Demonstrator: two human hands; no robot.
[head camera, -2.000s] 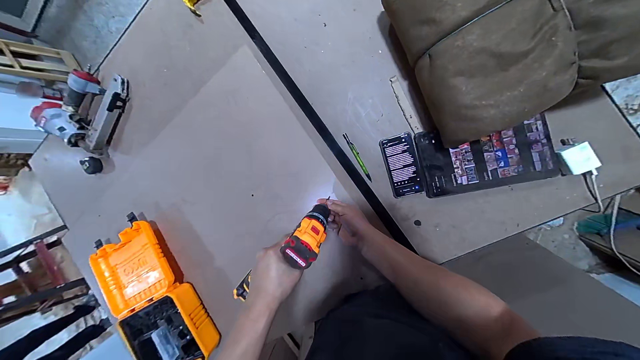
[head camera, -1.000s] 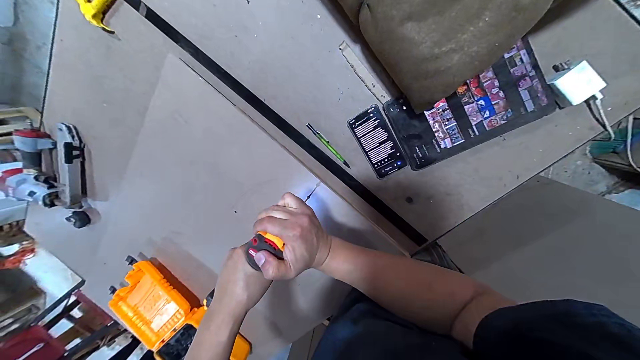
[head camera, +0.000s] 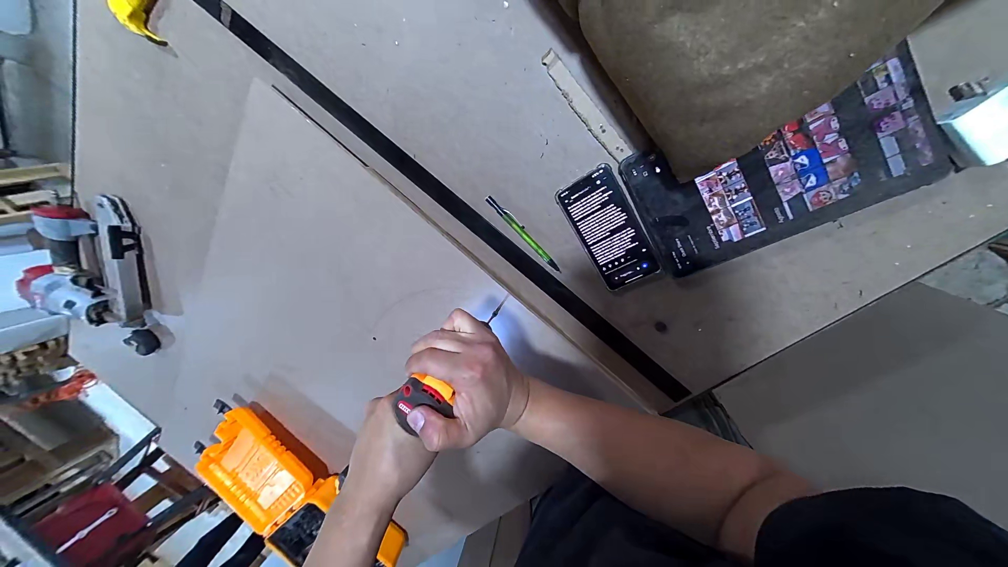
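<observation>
An orange and black cordless drill (head camera: 425, 398) is mostly hidden under both hands. My left hand (head camera: 386, 441) is wrapped around its grip, and my right hand (head camera: 472, 370) covers its body, thumb at the rear. Ahead of the fingers a thin drill bit (head camera: 498, 309) points at the edge strip of a large pale board (head camera: 315, 260), under the drill's light. Whether the bit has entered the surface I cannot tell. Beyond the edge runs a long black strip (head camera: 441, 193), with a green pen (head camera: 522, 234) just past it.
A phone (head camera: 608, 228) and a dark tablet (head camera: 787, 189) with lit screens lie at right, partly under a brown fabric bundle (head camera: 732, 71). An open orange tool case (head camera: 264, 472) sits lower left. A pneumatic nailer (head camera: 87, 260) lies left; a yellow object (head camera: 135, 17) is at the top.
My right hand was by the bit at the drill's front two seconds ago; it now grips the drill's body over my left hand. The view has shifted closer.
</observation>
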